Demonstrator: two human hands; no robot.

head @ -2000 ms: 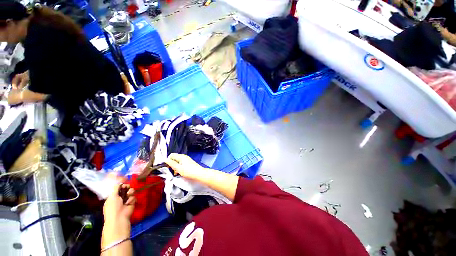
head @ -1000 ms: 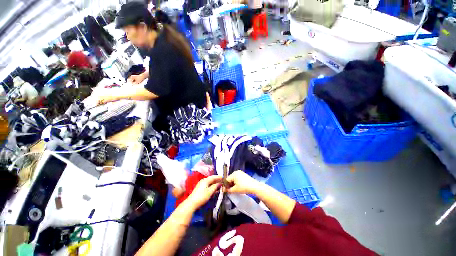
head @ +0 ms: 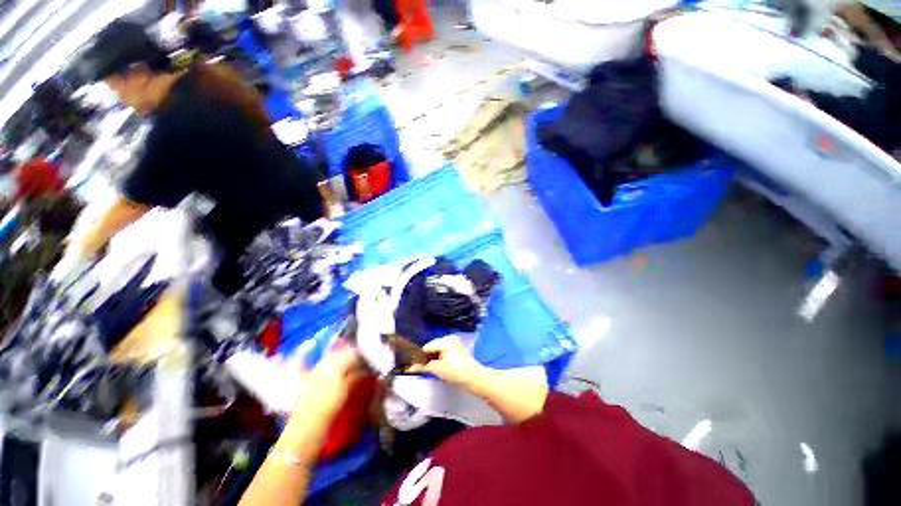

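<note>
A bundle of navy-and-white strips (head: 403, 296) lies on a blue crate lid in front of me. A narrow brown tie (head: 407, 352) is at its near side. My right hand (head: 450, 361) has its fingers closed on the tie's right end. My left hand (head: 339, 374) is at the bundle's left side, blurred; whether it holds the tie cannot be told. A small dark bundle (head: 454, 296) lies on the right part of the strips.
A red item (head: 346, 427) and clear bag lie below my left hand. Another striped bundle (head: 286, 259) is beyond on the left. A person in black (head: 212, 148) sits at the far left. A blue crate with dark fabric (head: 632, 219) stands on the floor at the right.
The camera view has swung and blurred. My hands, together at the brown tie one second ago, are now apart, left hand to the left and right hand to the right.
</note>
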